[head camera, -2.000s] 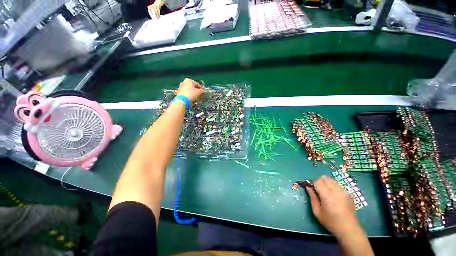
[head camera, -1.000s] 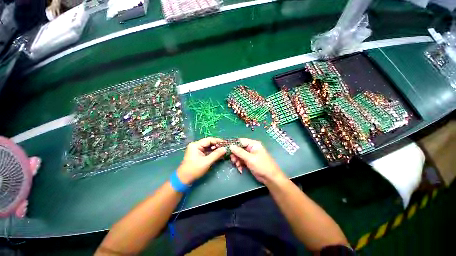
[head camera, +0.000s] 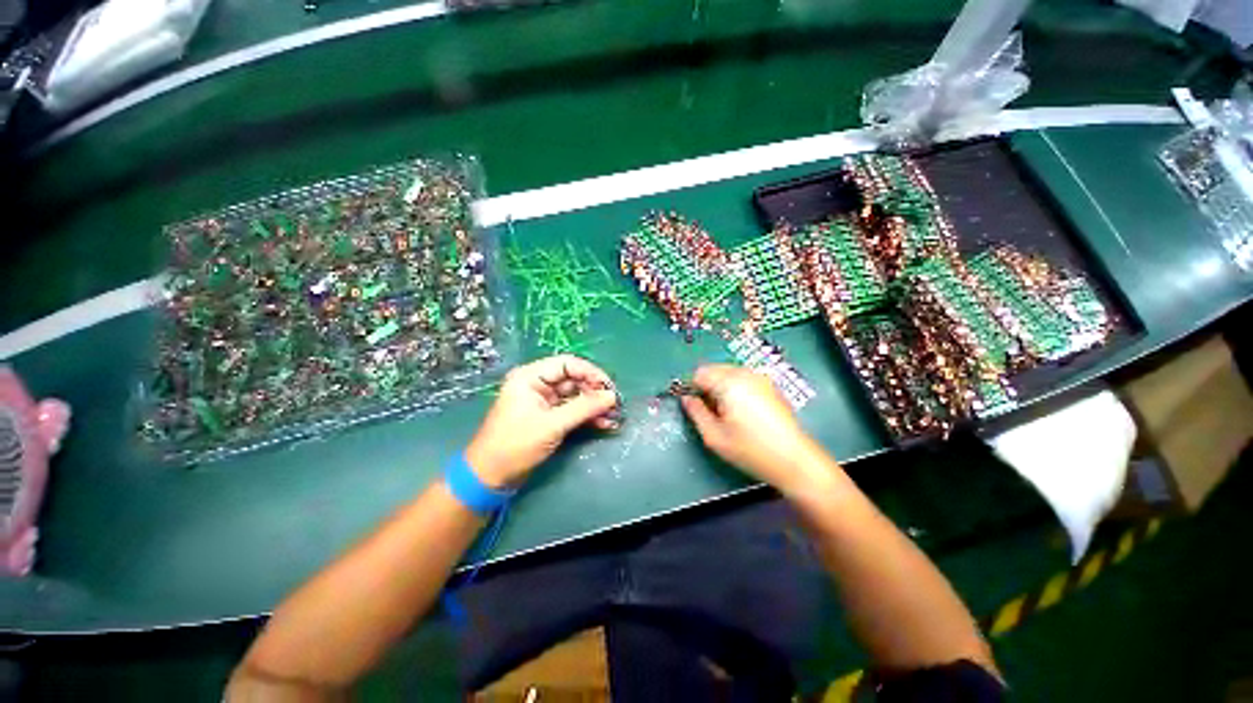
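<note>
My left hand (head camera: 539, 420), with a blue wrist strap (head camera: 474, 483), pinches a small dark board piece (head camera: 613, 408) between thumb and fingers. My right hand (head camera: 742, 418) pinches another small coppery board piece (head camera: 679, 390), mostly hidden by the fingers. The two hands are apart, with a gap between the pieces. Pale board crumbs (head camera: 635, 444) lie on the green mat below them. Thin green break-off rails (head camera: 561, 293) lie in a loose pile beyond my left hand. Panel strips with coppery rows (head camera: 676, 269) lie beyond my right hand, and a pale-faced strip (head camera: 772, 368) lies beside it.
A clear blister tray (head camera: 330, 309) full of small boards is at left. A black tray (head camera: 1058, 247) with stacked PCB panels (head camera: 962, 323) is at right. A clear plastic bag (head camera: 948, 89) stands behind it. Part of a pink fan (head camera: 25, 467) shows at the left edge.
From one second ago, my hands have moved apart, each with a small piece. Two seconds ago my left hand was over the blister tray. The view has shifted slightly.
</note>
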